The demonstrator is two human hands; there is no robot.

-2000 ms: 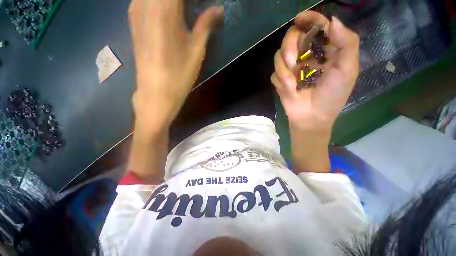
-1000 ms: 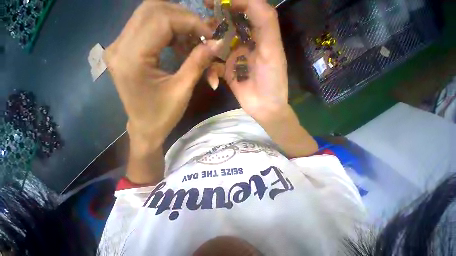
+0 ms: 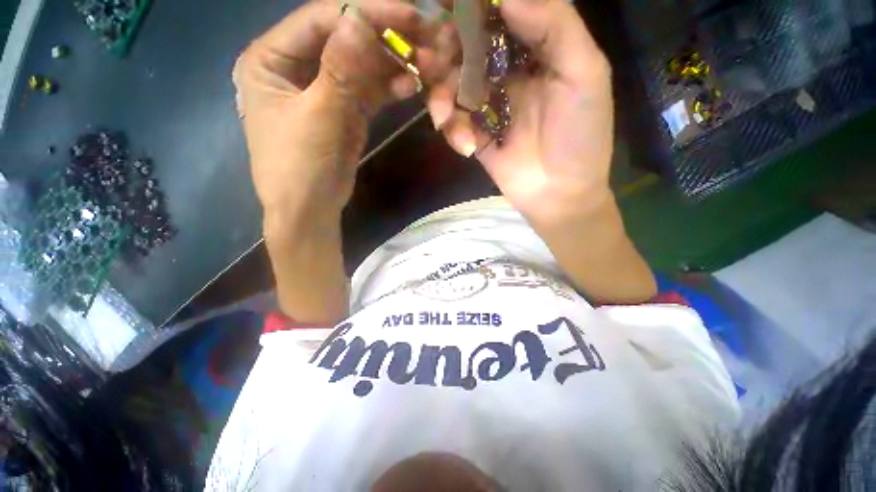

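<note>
My left hand [image 3: 312, 115], back towards me, is at the top centre. Its thumb and fingers pinch a small yellow-wrapped component [image 3: 397, 44]. My right hand [image 3: 552, 110] is beside it with the palm up. It holds several small dark boards [image 3: 497, 115] with yellow bits in the palm and curled fingers. A flat greyish strip [image 3: 472, 58] stands between the hands, at the right hand's fingers; I cannot tell what it is. The fingertips of both hands are close together and partly cut off by the top edge.
A dark heap of parts [image 3: 115, 187] and a green lattice-like stack [image 3: 72, 231] lie on the bench at left. More green panels [image 3: 110, 14] and small yellow pieces [image 3: 40, 85] are at upper left. A black mesh tray [image 3: 730, 159] at right holds yellow pieces [image 3: 690, 67].
My hands came together from apart, and the left now pinches a yellow-wrapped component. The view has shifted slightly, and the pale paper scrap on the bench no longer shows.
</note>
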